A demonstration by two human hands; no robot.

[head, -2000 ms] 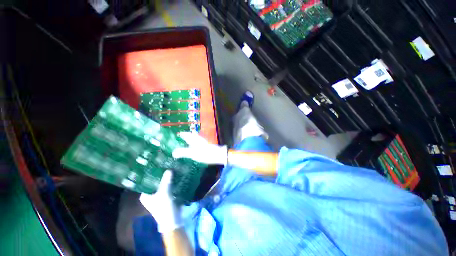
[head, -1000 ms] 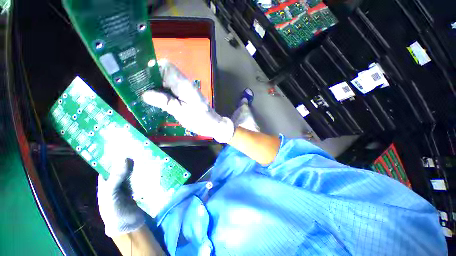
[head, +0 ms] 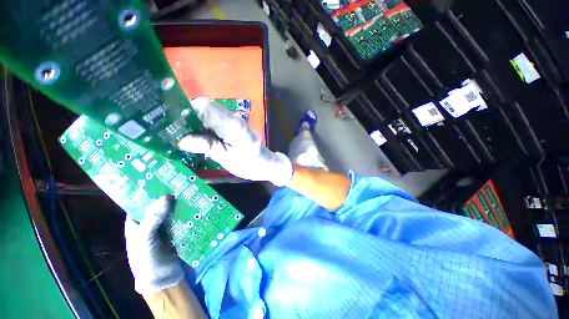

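My gloved left hand point(head: 153, 252), lower left, grips a green PCB panel point(head: 203, 212) by its lower edge, thumb on its face. My gloved right hand point(head: 240, 146) pinches the lower end of another green PCB panel piece point(head: 93, 56) between thumb and fingers. This piece rises close to the camera, is cut off by the top left edge and overlaps the first panel's upper part. Behind it, a black tote point(head: 265, 75) holds a red sheet point(head: 218, 65) with circuit board strips point(head: 234, 104) on it, mostly hidden by my right hand and the raised piece.
Stacked black totes point(head: 430, 81) with white labels fill the right side. A filled tote with green boards point(head: 380, 28) and red strips is at the top; another point(head: 490, 209) is at lower right. A green surface point(head: 19, 249) curves along the left edge. Grey floor point(head: 284, 93) shows between.
Two seconds ago both hands held one wide panel face; now each holds a separate piece. Since one second ago, the right hand's piece has tilted left and nearer the camera, uncovering some strips in the tote.
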